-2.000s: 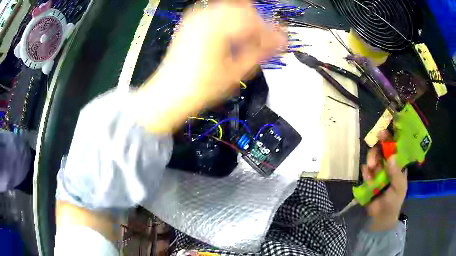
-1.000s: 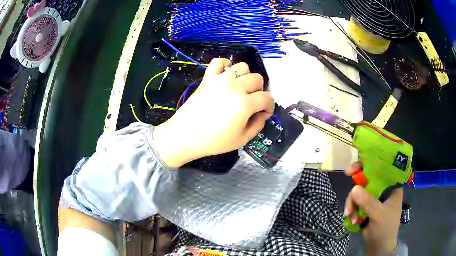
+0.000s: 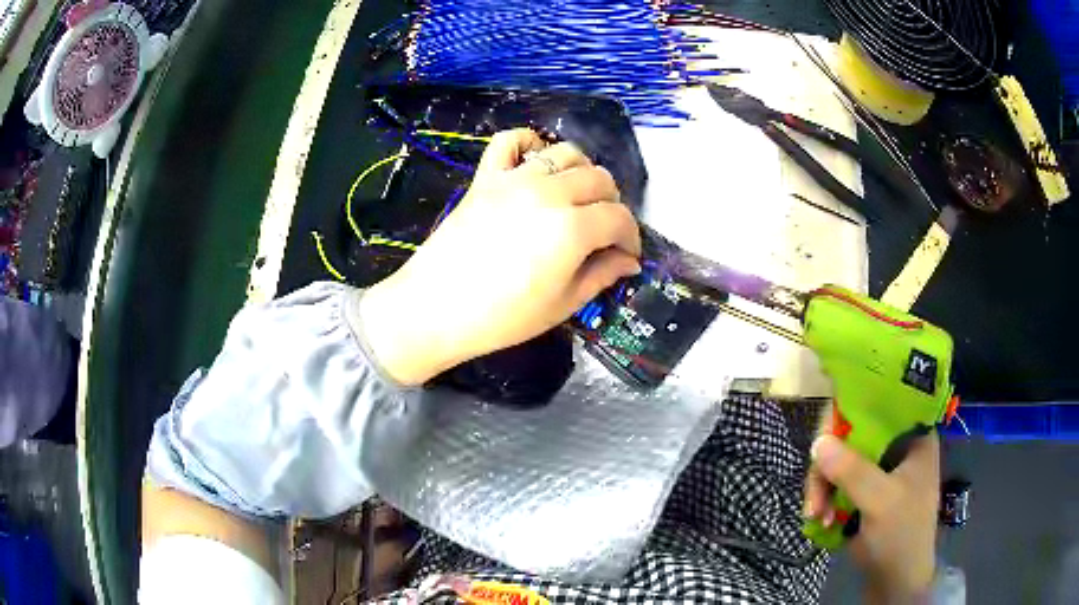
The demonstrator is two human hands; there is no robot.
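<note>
My right hand (image 3: 882, 502) holds the lime green soldering gun (image 3: 882, 360) at the right. Its purplish barrel points left, and its tip ends beside my left fingers over the board. My left hand (image 3: 521, 248) is bent down over the black housing (image 3: 509, 376); what its fingertips hold is hidden. The circuit board (image 3: 621, 337) sits in a small square black cover (image 3: 677, 321) beside the housing, with a blue component (image 3: 590, 313) at its left. Yellow-green wire (image 3: 357, 195) loops out at the housing's left.
Blue lead wires (image 3: 538, 45) lie beyond the housing. Cutting pliers (image 3: 787, 130) rest on the pale board (image 3: 816, 242). A round dark dish (image 3: 976, 171) and black fan grille (image 3: 917, 36) are at upper right. Bubble wrap (image 3: 532, 473) covers the lap. A pink-white fan (image 3: 95, 80) stands far left.
The soldering gun has moved slightly left, bringing its tip close to my left fingers. My left hand came down from above the housing earlier and now stays nearly in place.
</note>
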